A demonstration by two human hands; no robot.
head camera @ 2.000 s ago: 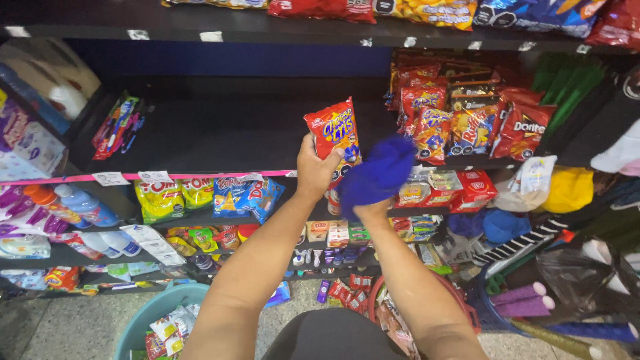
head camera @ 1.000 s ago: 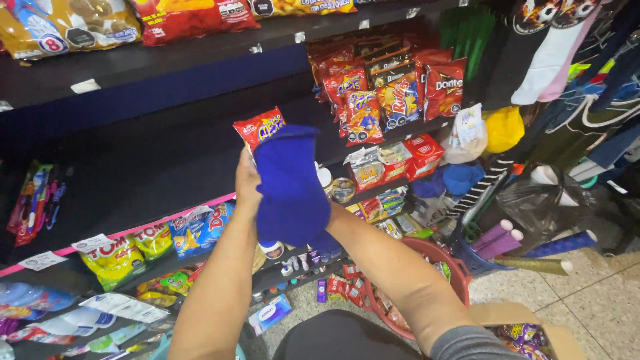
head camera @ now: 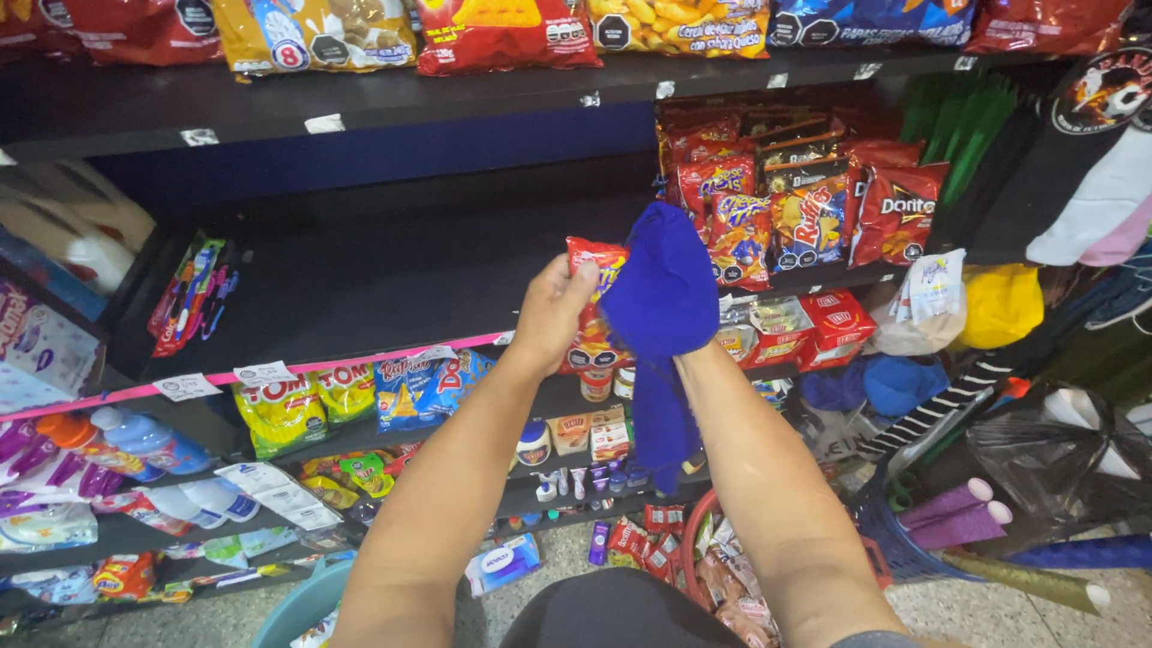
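Observation:
My left hand [head camera: 560, 306] grips a red snack bag [head camera: 589, 337] by its left side, the thumb on its front. A blue cloth [head camera: 670, 288] is draped over my right hand, whose fingers are hidden beneath it; only the wrist [head camera: 697, 355] shows. Against the bag's right side, the cloth covers part of the front, and one end hangs down. Both hands are in front of a dark shelf [head camera: 405, 261]. Just right of the cloth, upright on that shelf, stand rows of chip bags [head camera: 740, 238].
Large snack bags [head camera: 504, 31] line the shelf above. Toothbrushes [head camera: 193, 292] lie at the left. Below are yellow-green bags [head camera: 281, 414], bottles [head camera: 153, 441] and jars. On the floor stand a teal tub [head camera: 301, 607], a red basket [head camera: 697, 549] and a blue basket [head camera: 886, 531] with rolls.
The cloth was lower and in front of the bag a second ago; it is now at the bag's right side, with one end hanging down. The left hand keeps hold of the bag.

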